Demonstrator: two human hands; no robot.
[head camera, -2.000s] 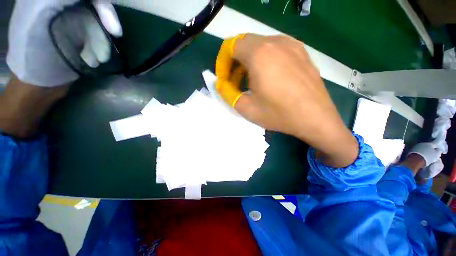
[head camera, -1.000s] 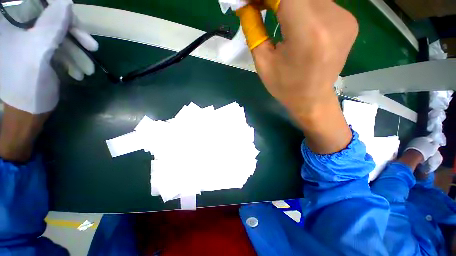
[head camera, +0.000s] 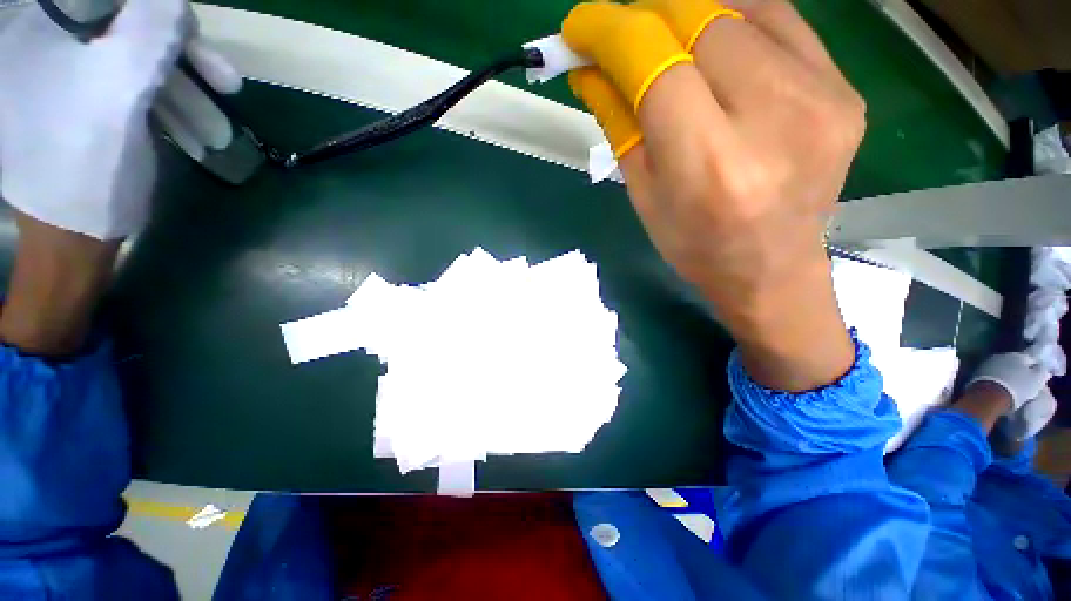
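Observation:
My left hand (head camera: 94, 117), in a white glove, holds the dark eyeglasses (head camera: 229, 159) at the upper left; the top of the frame is cut off by the picture's edge. A thin black temple (head camera: 399, 123) reaches right from the frame. My right hand (head camera: 716, 141), with yellow finger cots, pinches a small white sleeve (head camera: 550, 56) at the temple's tip. The tip's end is inside or behind the sleeve. A fanned pile of white sleeves (head camera: 505, 352) lies on the green bench in front of me.
A pale rail (head camera: 341, 65) runs between bench and green belt (head camera: 916, 106). A grey support post (head camera: 951, 214) stands at right. White sheets (head camera: 869, 299) lie near a neighbour's white-gloved hands (head camera: 1016, 387). A small white piece (head camera: 603, 162) shows beside my right wrist.
My right hand has gone from the pile up to the temple tip with a sleeve. My left hand has shifted left with the glasses, and the temple now points more clearly toward my right hand.

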